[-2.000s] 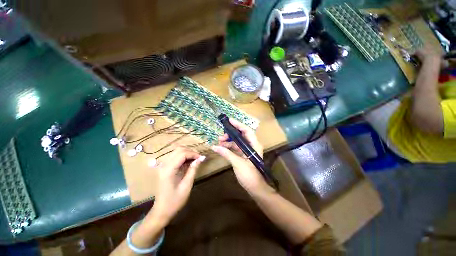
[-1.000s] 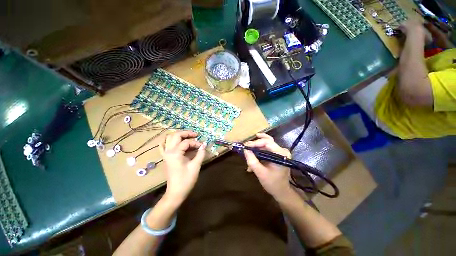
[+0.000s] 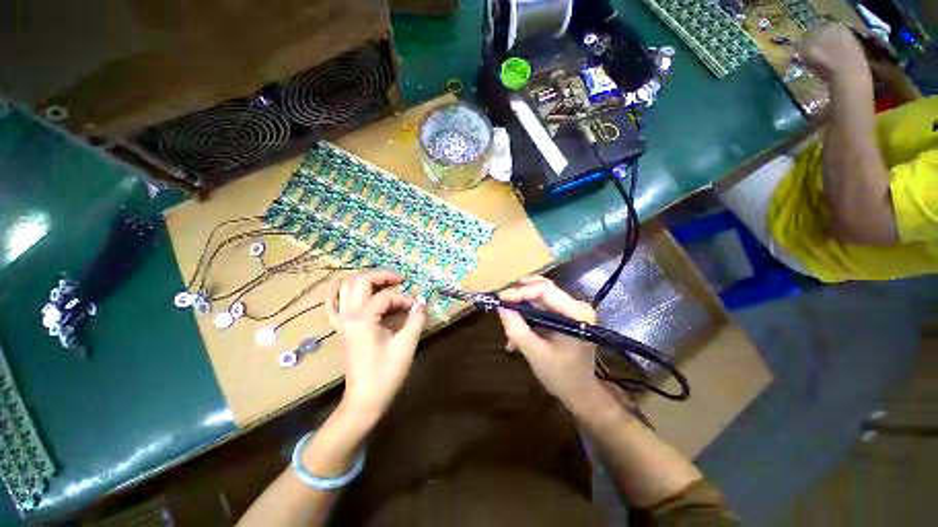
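Note:
The PCB panel, green and pale, lies slanted on the cardboard work mat. Several thin dark lead wires run from its left and lower edges to white-silver rounds on the cardboard. My right hand holds the black soldering iron like a pen, its tip at the panel's lower right corner. My left hand is at the panel's lower edge with thumb and fingertips pinched together close to the iron tip. They seem to hold a thin lead wire, mostly hidden by the fingers.
A clear jar stands behind the panel. The black station with a green cap is to its right, a solder spool behind. A brown box with vents stands at back left. A wired bundle lies left. A person in yellow sits right.
Since two seconds ago, my right hand has turned the iron down from above the panel to its lower right corner. In the last second both hands have barely moved. The other person's arm has shifted.

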